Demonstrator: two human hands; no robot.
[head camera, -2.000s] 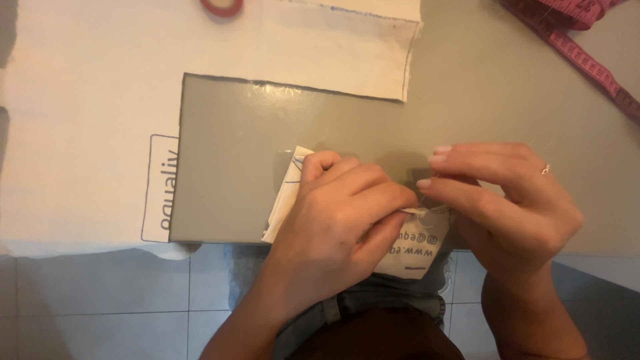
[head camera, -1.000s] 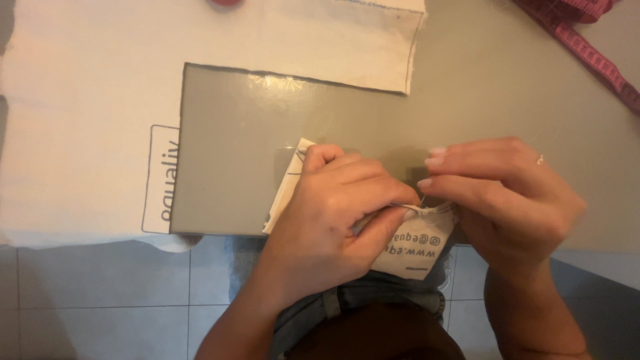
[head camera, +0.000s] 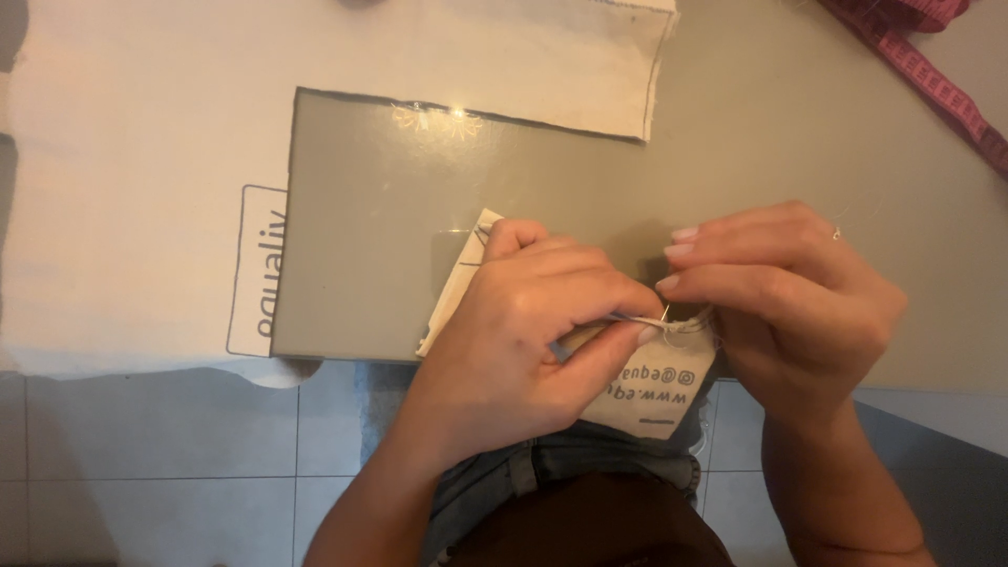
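Observation:
My left hand (head camera: 543, 331) pinches the folded edge of a cream cotton cloth piece (head camera: 650, 402) between thumb and forefinger. Printed writing shows upside down on the part that hangs below, over my lap. Another part of cream cloth (head camera: 461, 291) with dark lines sticks out on the left side of that hand. At the pinched edge, my right hand (head camera: 795, 299) holds a thin sewing needle (head camera: 665, 313), its fingertips just above the cloth. Fine thread loops lie along the edge there. The lower fingers of my right hand are partly hidden.
A large cream cloth (head camera: 142, 197) with a cut-out corner and printed writing covers the left and top of the grey table (head camera: 354, 236), hanging slightly over the near edge. At the upper right lies a pink measuring tape (head camera: 929, 79). Tiled floor shows below the table edge.
The red ring-shaped handle at the top has mostly gone out of sight as the view shifted slightly. Both hands stay at the cloth edge, with only small finger movements.

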